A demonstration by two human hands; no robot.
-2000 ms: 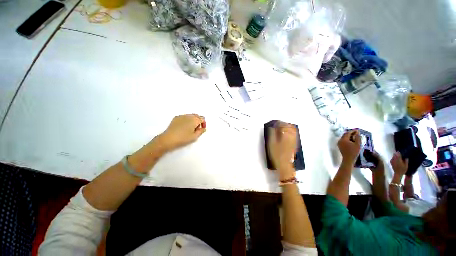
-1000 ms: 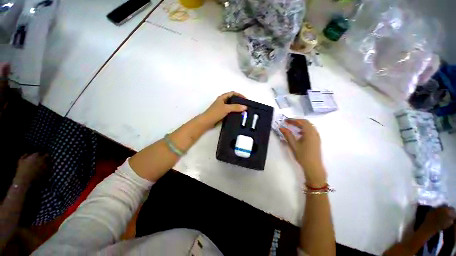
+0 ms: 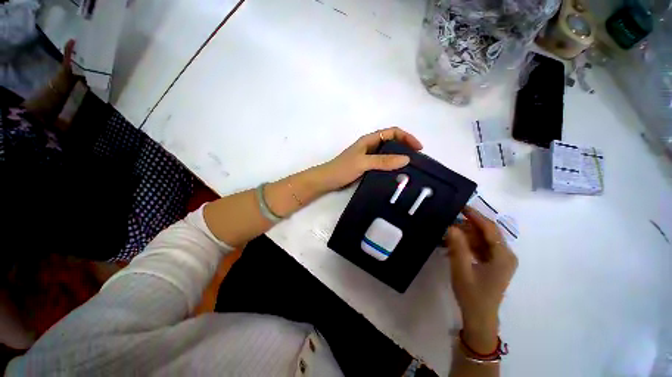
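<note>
A black insert tray (image 3: pixel 442 221) is held tilted above the white table, its front up. It shows two white earbuds (image 3: pixel 410 193) side by side and a white charging case (image 3: pixel 382 239) with a blue stripe. My left hand (image 3: pixel 372 158) grips the tray's upper left edge, thumb on its front. My right hand (image 3: pixel 483 254) is at the tray's right edge, its fingers bent at a white printed leaflet (image 3: pixel 495 213) that sticks out past the tray. The fingertips and part of the leaflet are hidden behind the tray and hand.
A leaflet stack (image 3: pixel 578 169) lies to the right, with small printed cards (image 3: pixel 492 154) left of it. Behind are a black phone (image 3: pixel 539 99), a bag of cables (image 3: pixel 471 44), a tape roll (image 3: pixel 575 28) and a dark green object (image 3: pixel 628 26). Another person's hand (image 3: pixel 65 70) is at far left.
The black tray has come up off the table, then turned and tilted, with the leaflet now beside its right edge. My right hand has closed in to that edge. The view has shifted.
</note>
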